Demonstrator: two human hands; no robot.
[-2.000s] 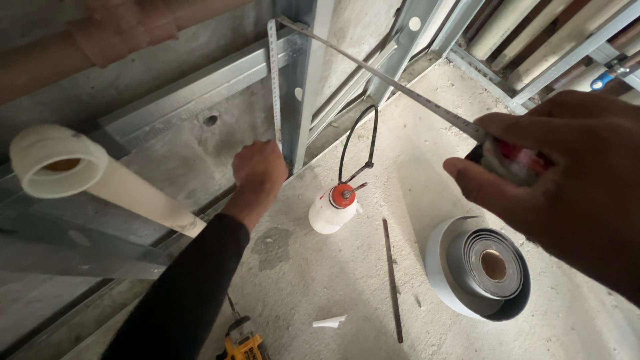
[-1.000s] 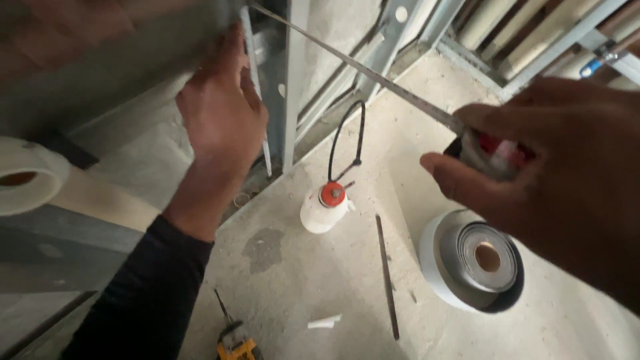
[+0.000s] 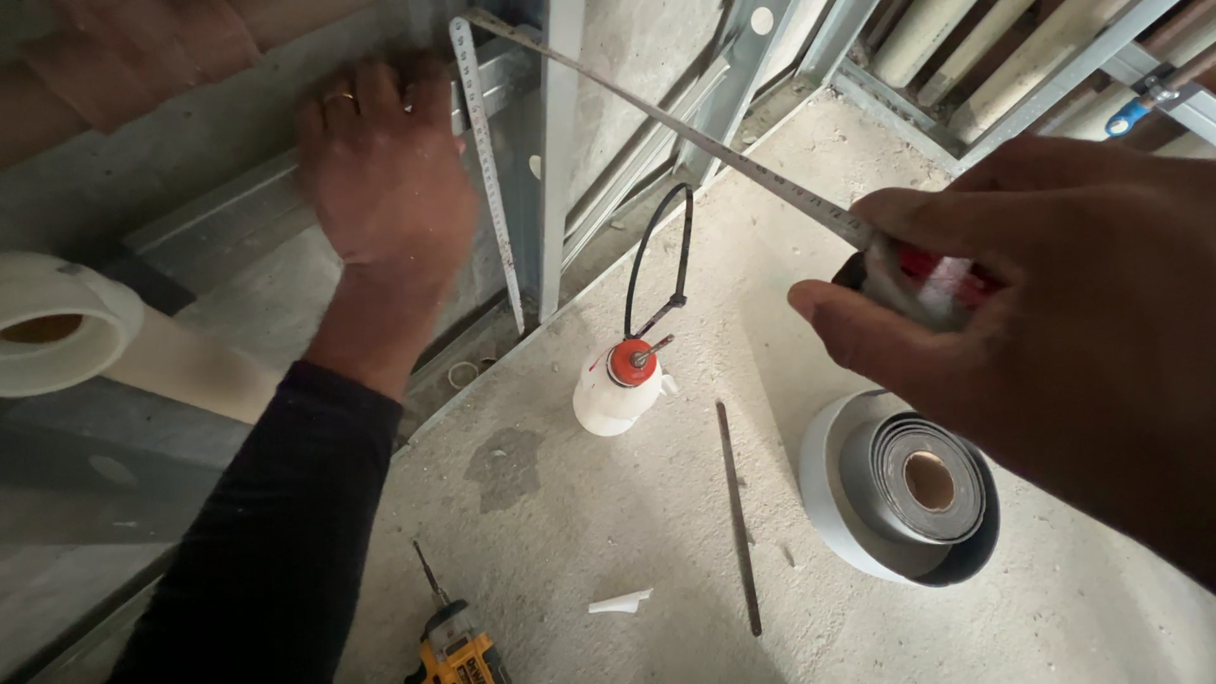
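My right hand (image 3: 1026, 266) is closed round the red and dark case of a tape measure (image 3: 940, 280). From it the metal blade (image 3: 703, 142) runs up and left to a bend near the steel stud, then drops toward the floor beside the stud (image 3: 560, 161). My left hand (image 3: 389, 161), with a ring on one finger, is at the horizontal metal track (image 3: 223, 195), just left of the hanging blade. Its fingertips are partly hidden, so whether it grips anything is unclear. A white bottle with a red cap (image 3: 617, 389) stands on the floor between the hands.
A white plastic pipe (image 3: 190, 351) juts out at left. On the concrete floor lie a yellow DeWalt drill (image 3: 461, 651), a thin dark rod (image 3: 737, 518), a white scrap (image 3: 620, 601) and a grey roll of strip material (image 3: 855, 484). Several pipes (image 3: 1016, 66) stand behind framing at upper right.
My left hand has moved from low on the hanging blade up to the metal track. My right hand still holds the tape measure.
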